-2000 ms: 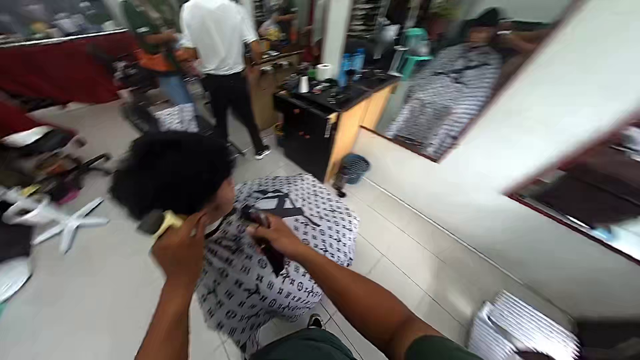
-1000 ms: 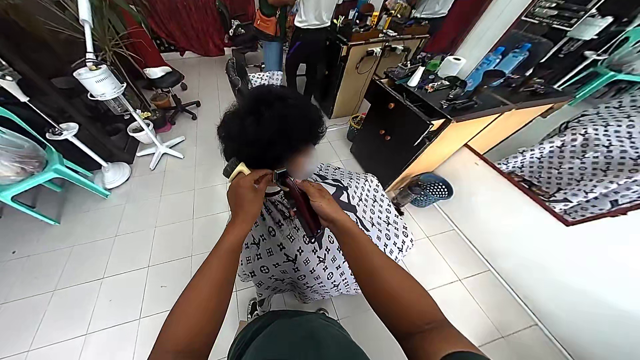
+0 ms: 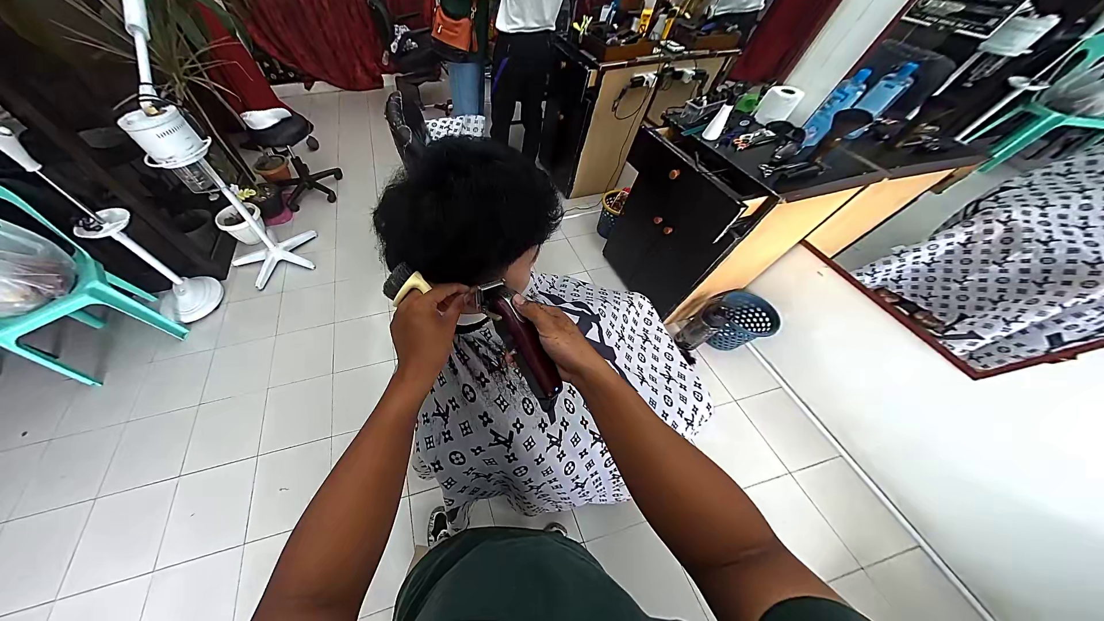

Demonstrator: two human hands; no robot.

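A seated person with thick black hair [image 3: 470, 207] wears a white barber's cape [image 3: 552, 440] with a dark pattern, cut hair lying on it. My right hand [image 3: 561, 341] is closed around a dark red hair clipper [image 3: 528, 349], its blade end up against the side of the person's head, near the ear and jaw. My left hand [image 3: 424, 332] holds a brush [image 3: 407, 283] with a pale yellow handle and dark bristles; its thumb and forefinger reach to the head beside the clipper's blade. The ear is hidden by fingers and clipper.
A black cabinet [image 3: 681, 216] bearing combs, scissors and a paper roll [image 3: 778, 104] stands at right, with a blue plastic basket [image 3: 743, 321] on the floor beside it. A framed mirror [image 3: 1000, 259] hangs on the right wall. White stands [image 3: 274, 250] and a green chair [image 3: 86, 302] are at left. Two people stand behind.
The view has swung and moved since two seconds ago. My left hand, with the brush, and the clipper in my right hand have come together at the side of the head.
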